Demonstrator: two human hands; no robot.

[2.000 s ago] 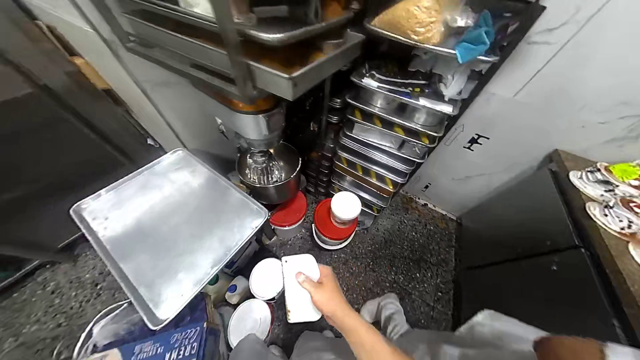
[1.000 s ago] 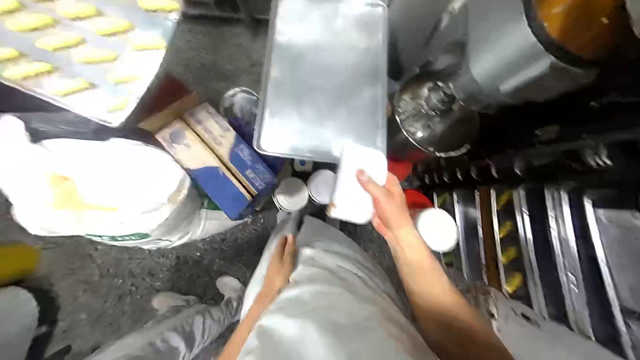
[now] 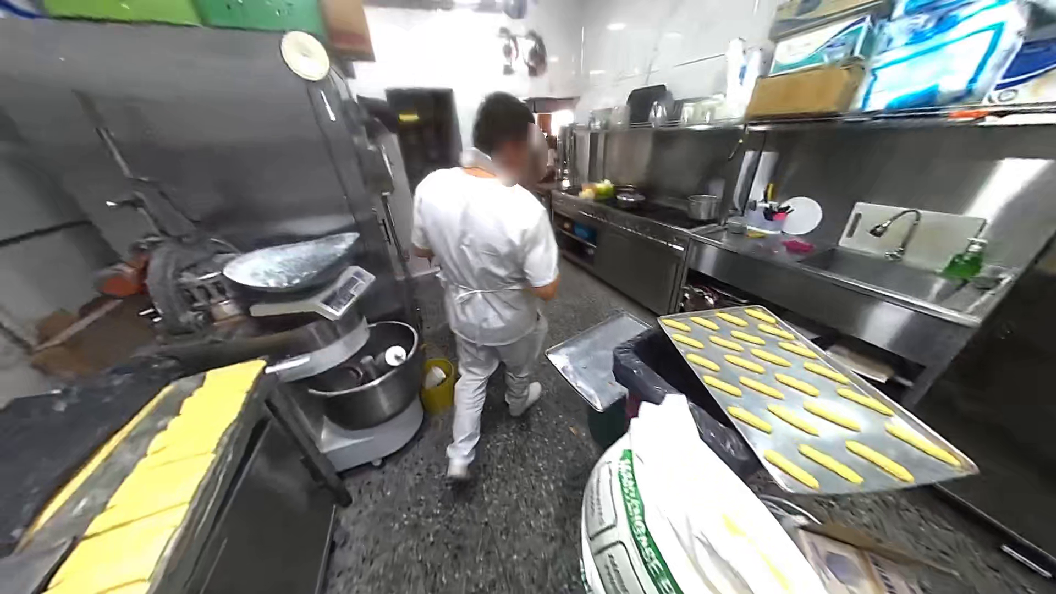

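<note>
Neither of my hands shows in the head view now, so what they hold is hidden. At the right, a metal baking tray [image 3: 771,381] bears rows of long yellow dough pieces and rests over a bin with a black liner [image 3: 652,363]. In front of it stands a large white sack [image 3: 693,503] with green print. Yellow dough strips [image 3: 157,487] lie along the worktable at the lower left. A scale [image 3: 318,297] with a metal scoop pan [image 3: 289,260] sits behind them, beside the steel bowl of a floor mixer [image 3: 371,388].
A person in white [image 3: 495,247] stands in the aisle, back turned. A yellow bucket [image 3: 437,386] is beside the mixer, and an empty metal tray [image 3: 598,355] is near the bin. Along the right run a steel sink [image 3: 891,276], a counter and a stove with pots [image 3: 631,198].
The view has swung up from the floor to the aisle. My right hand, seen earlier with a white phone-like object, and my left hand, seen one second ago, are out of view.
</note>
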